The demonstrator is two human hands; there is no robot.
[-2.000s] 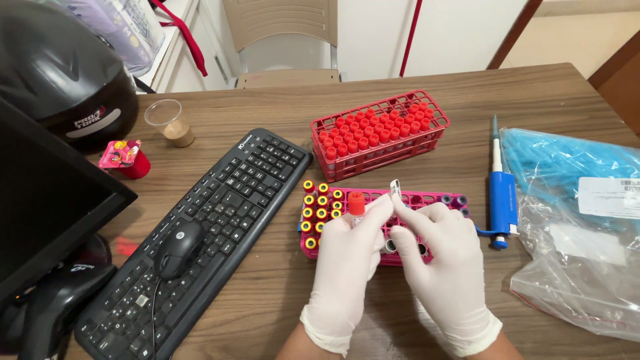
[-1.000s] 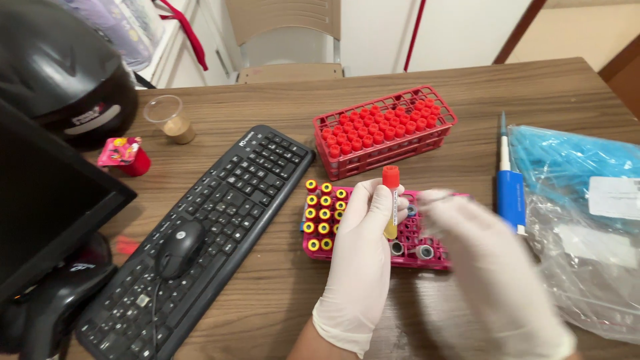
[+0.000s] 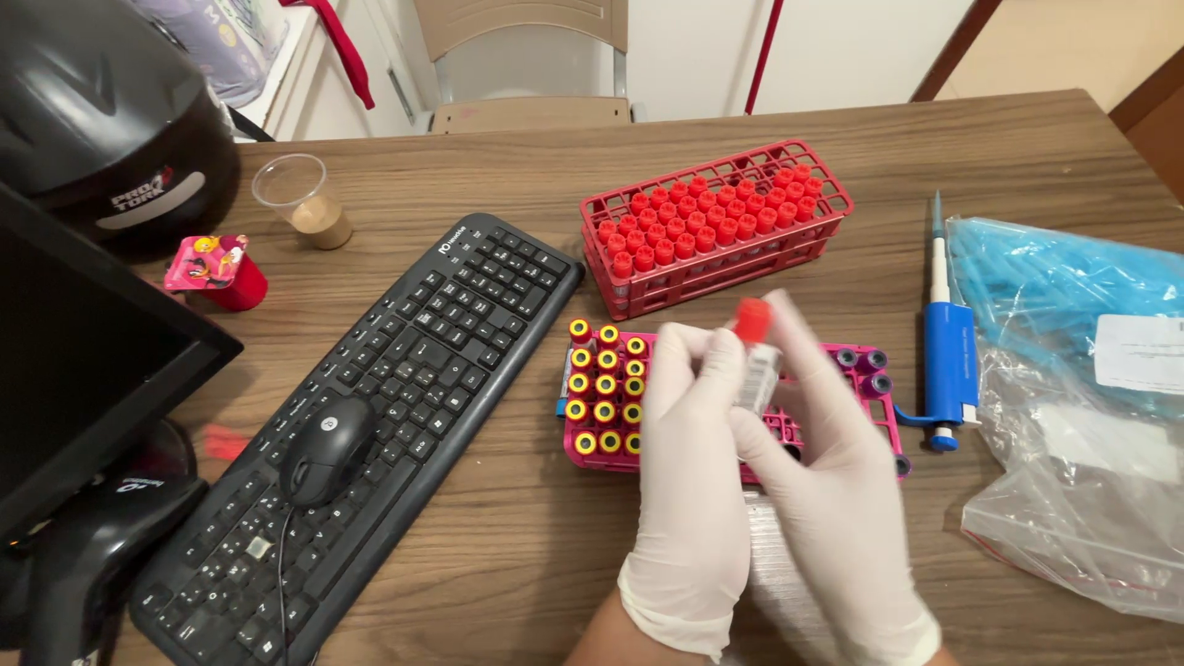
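My gloved left hand (image 3: 694, 462) holds a red-capped sample tube (image 3: 758, 365) tilted above the magenta tube rack (image 3: 731, 470). My gloved right hand (image 3: 828, 462) is around the tube's other side, its fingers near the cap and the label; the hand is blurred, and whether it grips the tube is unclear. The magenta rack holds yellow-ringed tubes (image 3: 605, 384) at its left and purple-capped tubes (image 3: 872, 361) at its right; my hands hide its middle. Behind it stands a red rack (image 3: 731, 282) with many red-capped tubes (image 3: 705, 217).
A blue pipette (image 3: 950, 361) and plastic bags of blue pipette tips (image 3: 1064, 305) lie at right. Left are a keyboard (image 3: 388, 407), a mouse (image 3: 328, 450), a monitor (image 3: 83, 370), a plastic cup (image 3: 301, 199), a red pot (image 3: 222, 273) and a black helmet (image 3: 111, 120).
My right hand, blurred and apart from the tube one second ago, has come back to it. The tube held by my left hand now shows a white label turned to the camera.
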